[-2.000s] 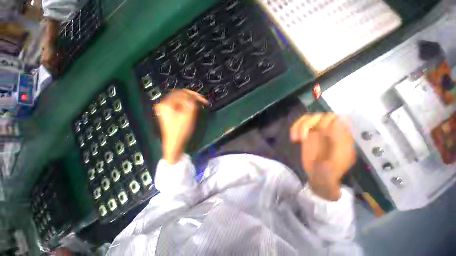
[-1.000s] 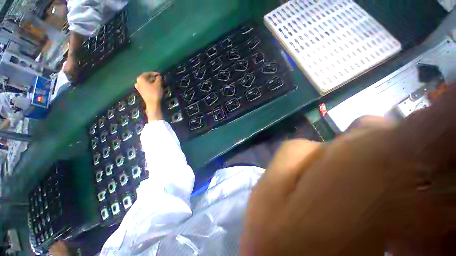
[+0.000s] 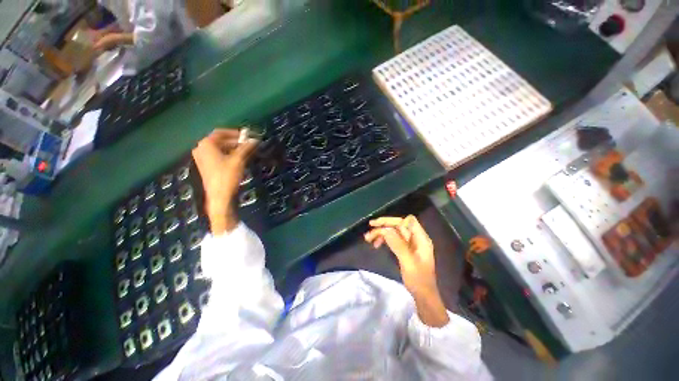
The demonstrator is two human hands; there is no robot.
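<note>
My left hand (image 3: 220, 160) is over the gap between two black blister trays, its fingertips closed on a small pale piece (image 3: 243, 136), too small to name surely. The left black tray (image 3: 152, 242) holds rows of silvery-centred square modules (image 3: 164, 328). The right black tray (image 3: 327, 149) holds dark outlined square frames (image 3: 319, 141), with a few silvery-centred pieces at its left edge. My right hand (image 3: 406, 242) is in front of the bench edge, fingers loosely bent and apart, with nothing visible in it.
A white parts tray (image 3: 461, 97) lies right of the black trays. The white press base (image 3: 551, 231) with round knobs and orange-brown fixtures (image 3: 636, 234) is at the right. Another black tray (image 3: 48, 320) is at lower left. A person in a pale coat (image 3: 158, 26) is at upper left.
My right hand, close to the camera and blurred a second ago, is now lower and near my body. My left hand stays near the trays' junction, now with a pale piece visible at its fingertips.
</note>
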